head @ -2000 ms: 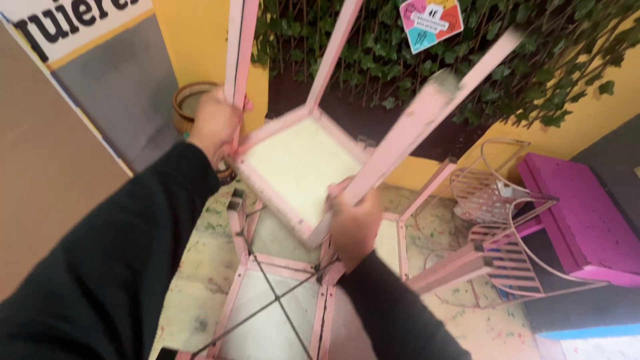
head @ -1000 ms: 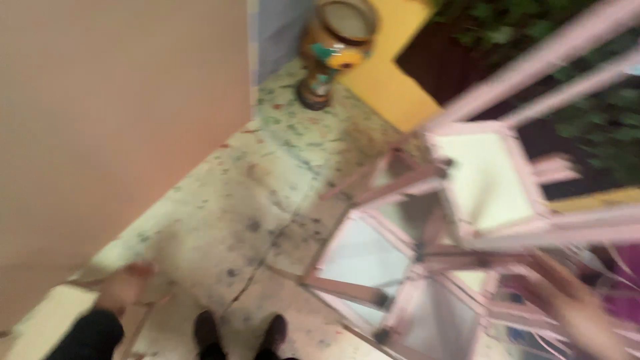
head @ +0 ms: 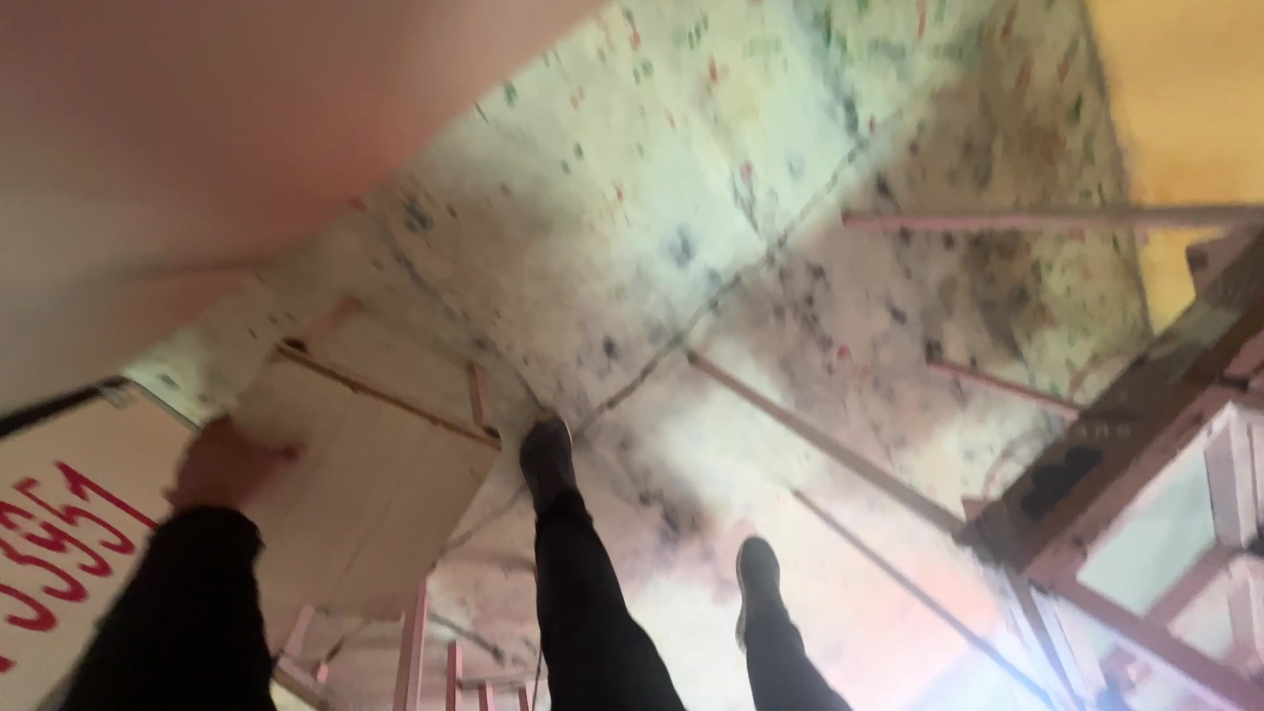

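My left hand (head: pixel 229 462), in a dark sleeve, is at the lower left, over the left edge of a pale wooden seat or tabletop (head: pixel 385 494). Blur hides whether its fingers grip the edge. Short pink legs show around this piece, and a brown bar runs along its far side. My right hand is out of view. At the right edge is a group of pink wooden-framed furniture (head: pixel 1116 612) with pale panels and long thin legs reaching left; no hand shows on it.
My feet and dark trouser legs (head: pixel 592 612) are on the paint-spattered floor (head: pixel 671 247). A pinkish wall or panel (head: pixel 197 128) fills the upper left. A board with red writing (head: pixel 69 553) is at the lower left. Yellow (head: pixel 1185 118) covers the upper right corner.
Both hands held an upturned pink stool over the stacked ones two seconds ago. My right hand has since left view; my left is now at the pale wooden piece. The view has swung down and left.
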